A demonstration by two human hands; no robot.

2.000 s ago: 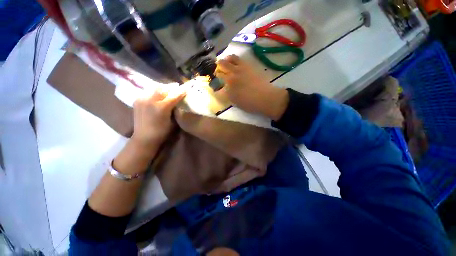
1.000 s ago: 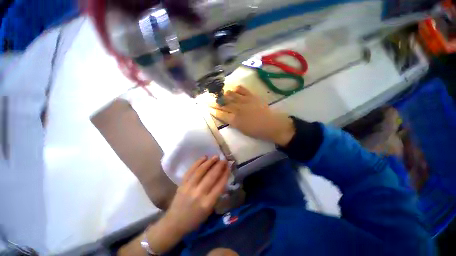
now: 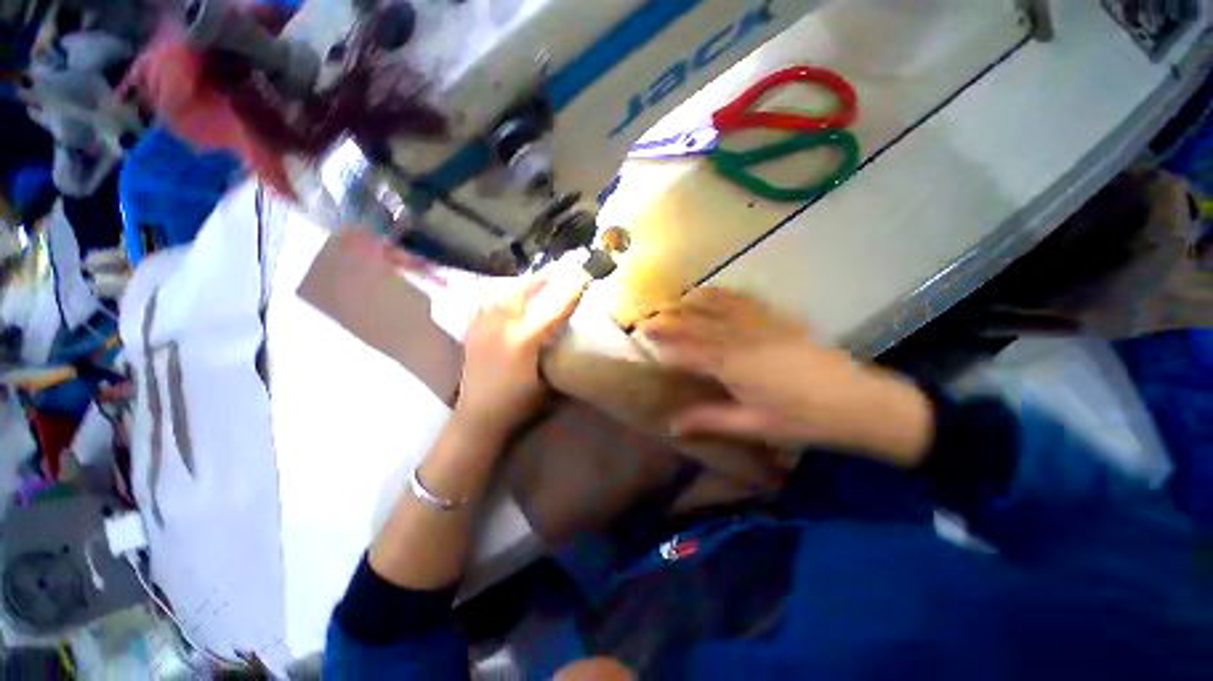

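Note:
A fabric panel, brown on its visible face (image 3: 599, 459), hangs over the table's front edge towards the lap. Its pale part lies under the machine head. My left hand (image 3: 506, 349) lies on the cloth just left of the needle area, fingertips near the presser foot. My right hand (image 3: 752, 373), blurred, rests on the cloth at the table's front edge, fingers spread. The needle and presser foot (image 3: 565, 233) are partly hidden by the machine head. The sewing machine (image 3: 639, 53) shows blue stripe and "JACK" lettering.
Scissors with red and green handles (image 3: 785, 133) lie right of the needle. A brown fabric strip (image 3: 379, 313) lies on whitish cloth (image 3: 319, 439) at the left. Red thread (image 3: 213, 113) hangs from the machine head. Brown cloth (image 3: 1131, 253) is at the right, below the table.
My left hand has moved up from the front edge to beside the needle. My right hand has moved down from the needle area to the front edge. The panel's brown face now shows there.

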